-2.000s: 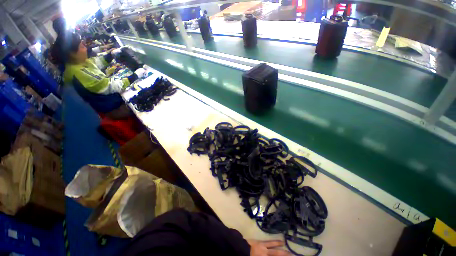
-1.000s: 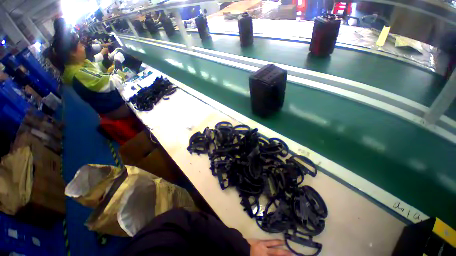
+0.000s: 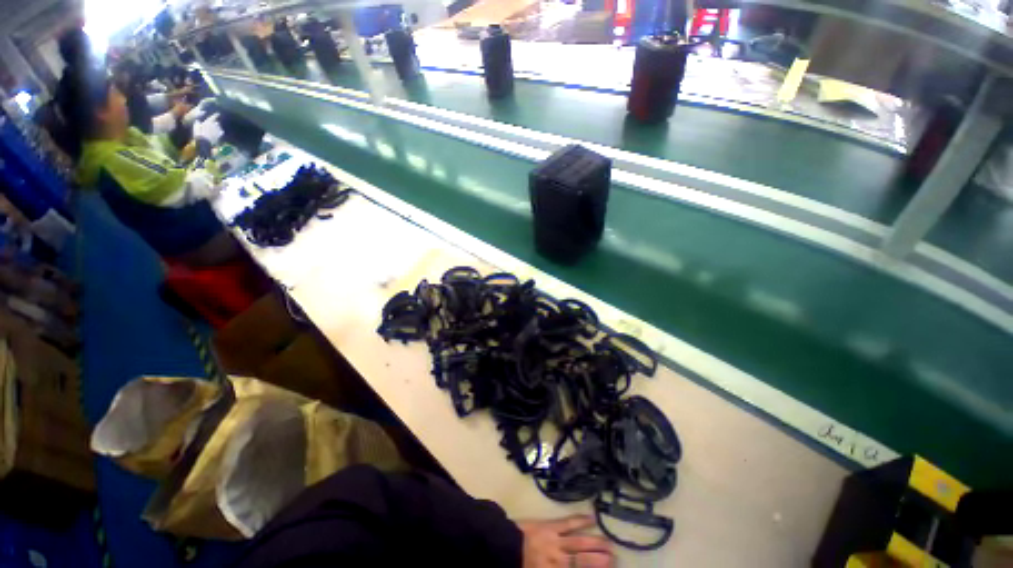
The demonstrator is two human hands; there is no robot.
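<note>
My left hand [image 3: 567,544] is bare and rests on the bench at the bottom edge, partly cut off, with its fingers spread and nothing seen in it. A loose black handle [image 3: 633,524] lies just right of its fingertips. A tangled pile of black curved handles [image 3: 533,372] covers the bench ahead of it. A black box-shaped housing [image 3: 569,205] stands upright on the green belt behind the pile. My right hand is not in view.
A yellow-and-black screw feeder [image 3: 928,516] is at the lower right. A second handle pile [image 3: 289,205] lies farther left, near a person in a yellow-green top [image 3: 139,172]. Paper sacks [image 3: 250,444] stand at lower left. More housings [image 3: 658,78] are on the far belt.
The view has turned slightly right, so more of the feeder shows. The near housing has moved right along the belt relative to the pile. My left hand stays on the bench.
</note>
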